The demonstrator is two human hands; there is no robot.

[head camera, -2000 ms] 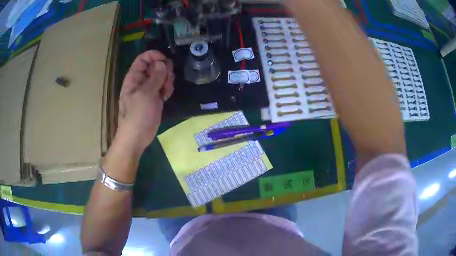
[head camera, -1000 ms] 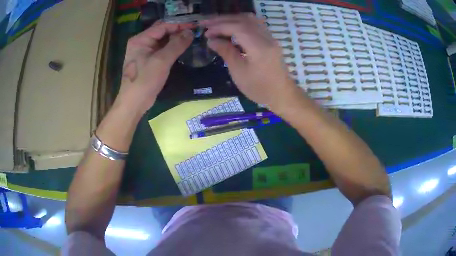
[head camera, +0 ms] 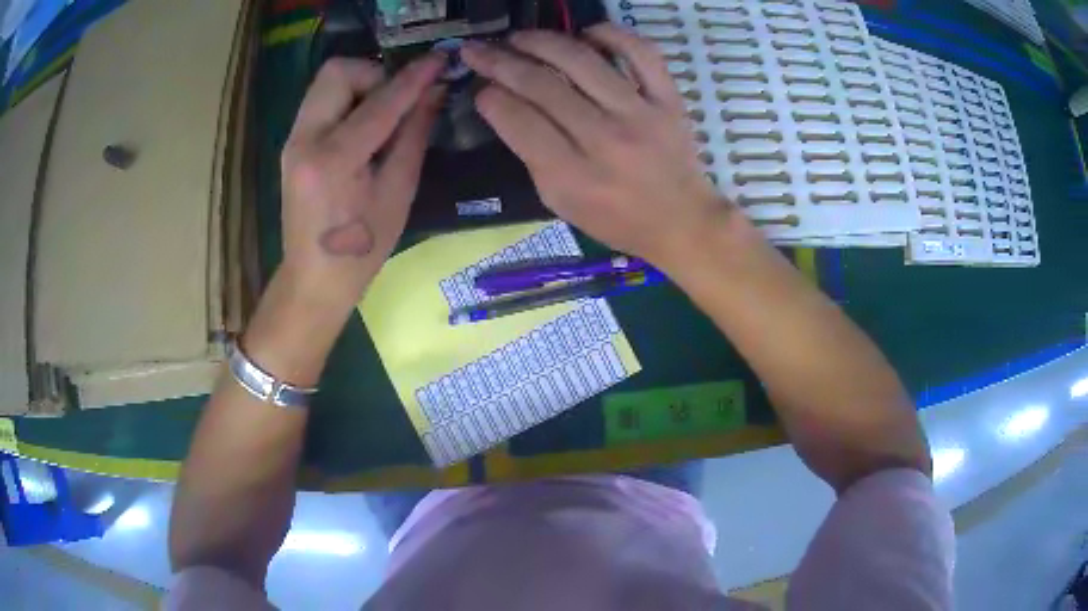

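The test fixture (head camera: 444, 26) stands at the top centre on a black base, partly cut off by the frame's top edge. Its round nest (head camera: 452, 56) shows between my fingertips. My left hand (head camera: 358, 155) is at the nest's left side, thumb and fingers bent together. My right hand (head camera: 597, 131) reaches over from the right, its fingertips at the nest, close to the left ones. Any small module at the fingertips is hidden or too small to tell. A clear-grey dome (head camera: 463, 124) shows below the nest, partly behind my right hand.
White parts trays (head camera: 823, 131) with rows of dumbbell-shaped parts lie at right, overlapping. A yellow label sheet (head camera: 418, 340) lies below the fixture with a purple pen (head camera: 543, 276) and a dark blue pen on it. Cardboard sheets (head camera: 131, 239) lie at left, a small dark piece (head camera: 117, 155) on them.
My right hand has come from over the trays at the upper right to the nest. My left hand has moved up and inward to it. The view has shifted, with the fixture now higher.
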